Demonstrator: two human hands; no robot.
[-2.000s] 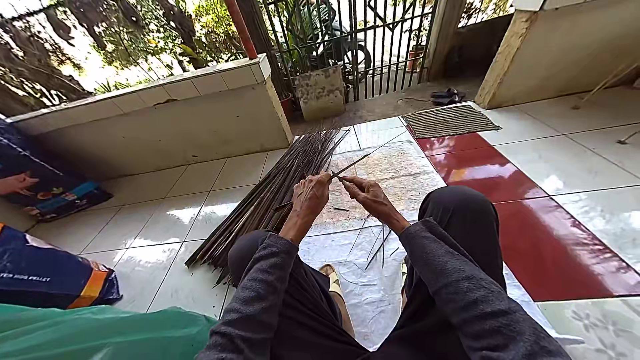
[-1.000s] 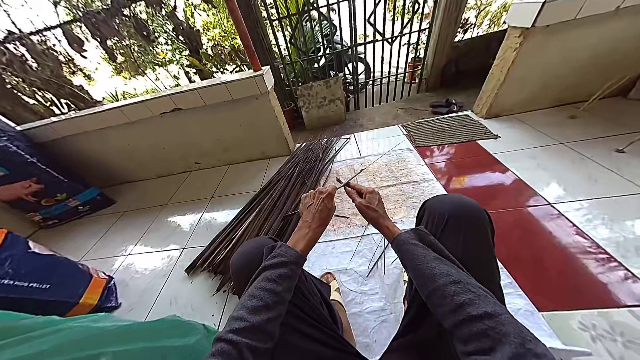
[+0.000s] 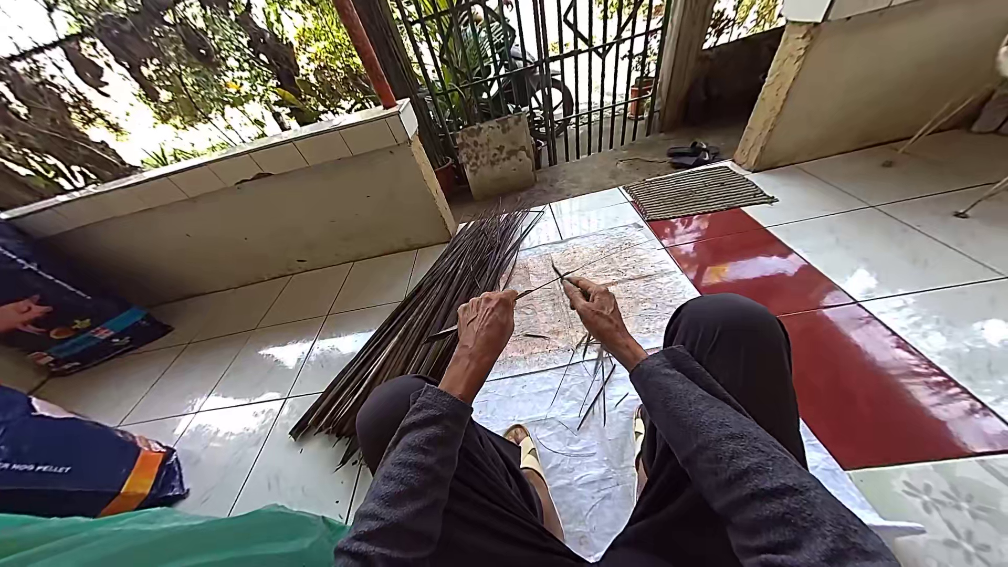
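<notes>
My left hand (image 3: 483,327) is closed around a thin dark strip, whose end pokes out on the left near the wrist. From its fingers a thin stalk (image 3: 539,287) runs up and right towards my right hand (image 3: 592,309). The right hand pinches a small dark blade or sliver (image 3: 558,272) by thumb and finger; which of the two cannot be told. A large bundle of long dark palm-leaf ribs or sticks (image 3: 417,323) lies on the tiles left of my hands. Dark shavings (image 3: 596,394) lie on the sheet under my right hand.
A pale plastic sheet (image 3: 520,402) lies beneath my sandalled feet. Printed sacks (image 3: 71,465) and green plastic (image 3: 173,539) are at the left. A low wall (image 3: 260,213), a metal gate (image 3: 598,87), a woven doormat (image 3: 697,191) and dark slippers (image 3: 693,154) stand or lie farther off.
My hands have moved a little farther apart along the stalk since a second ago. The bundle of sticks has stayed where it was.
</notes>
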